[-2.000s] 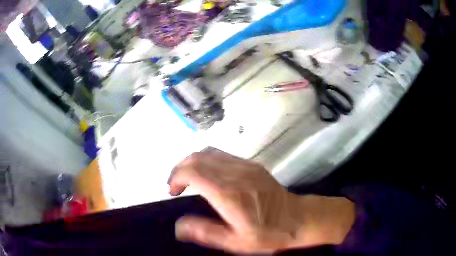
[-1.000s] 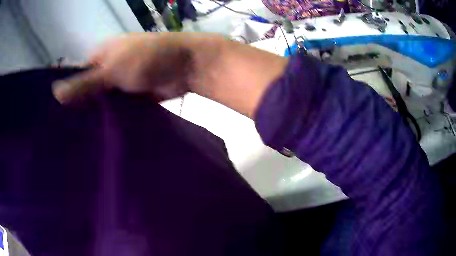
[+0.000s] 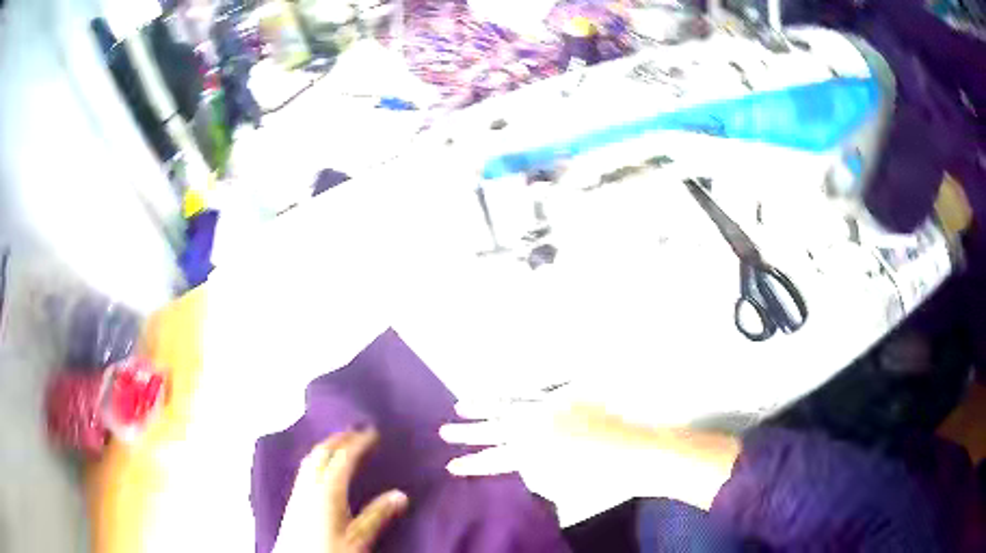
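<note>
A plain dark purple garment panel lies on the white table at the lower left of centre, its cut corner pointing up. My left hand is at the bottom edge, partly cut off, with thumb and fingers apart over the panel. My right hand comes in from the right, overexposed and blurred, its fingers spread at the panel's right edge. Whether either hand pinches the cloth is not clear. The white sewing machine with a blue stripe stands beyond the hands.
Black-handled fabric shears lie right of the needle area. A bag with red contents is on the wooden edge at left. Printed fabric is heaped behind the machine. Part of a person in dark clothing is at the upper right.
The view has shifted. The panel, held up and stretched across the left before, now lies on the table. My left hand has come into view, and my right hand is at the panel's right edge.
</note>
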